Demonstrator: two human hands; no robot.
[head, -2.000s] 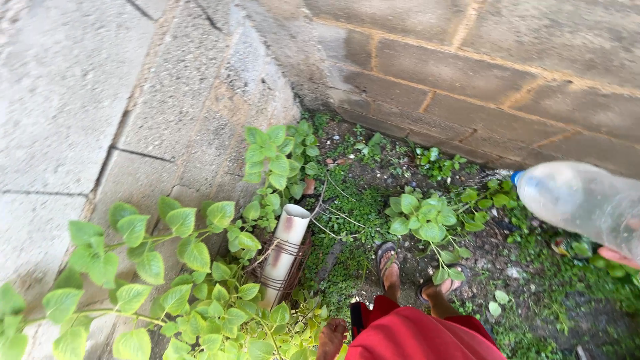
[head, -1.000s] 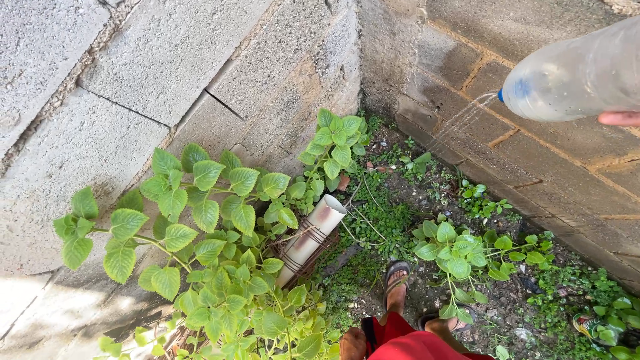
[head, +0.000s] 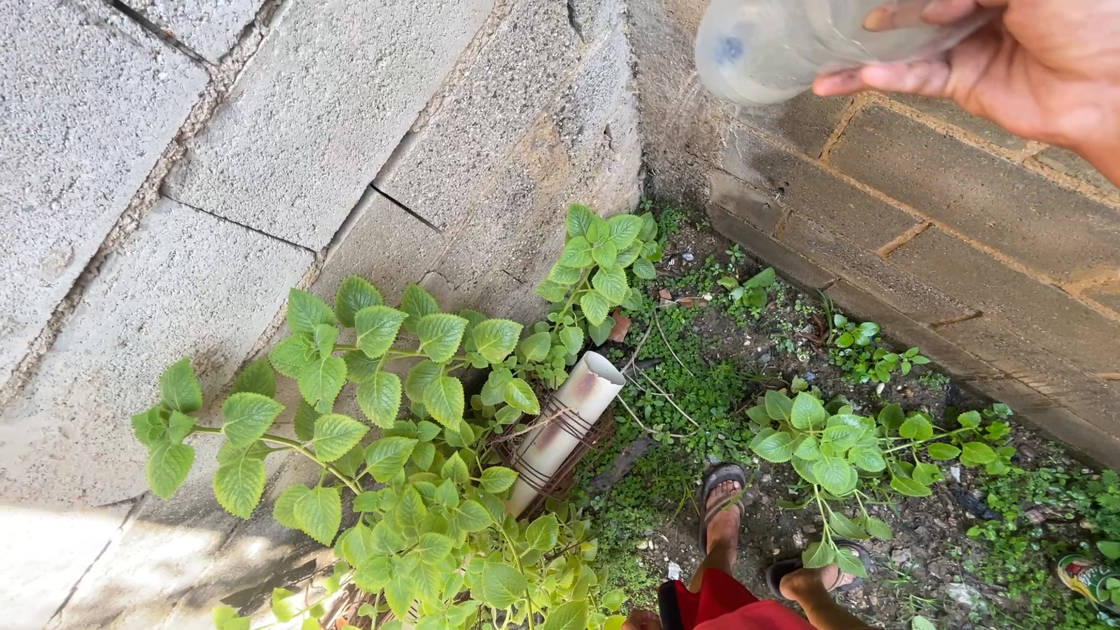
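Note:
My right hand, at the upper right, grips a clear plastic bottle in front of the block wall. A blurred blue spot, likely its cap, shows through the plastic. Faint wet-looking streaks mark the wall corner just below the bottle. What seems to be my left hand shows only as a sliver at the bottom edge, beside the red shorts; its fingers are hidden. Leafy green plants spread along the left wall, with a smaller leafy plant right of centre, on the soil.
A white pipe wrapped in rusty wire leans among the leaves. Rough block walls meet at a corner. My sandalled feet stand on weedy soil. Thin dry twigs lie by the pipe. A colourful object sits at the right edge.
My right hand and the bottle have moved left toward the wall corner, and more of the hand shows. A second ago water streamed from the bottle's blue-capped end; no clear stream shows now.

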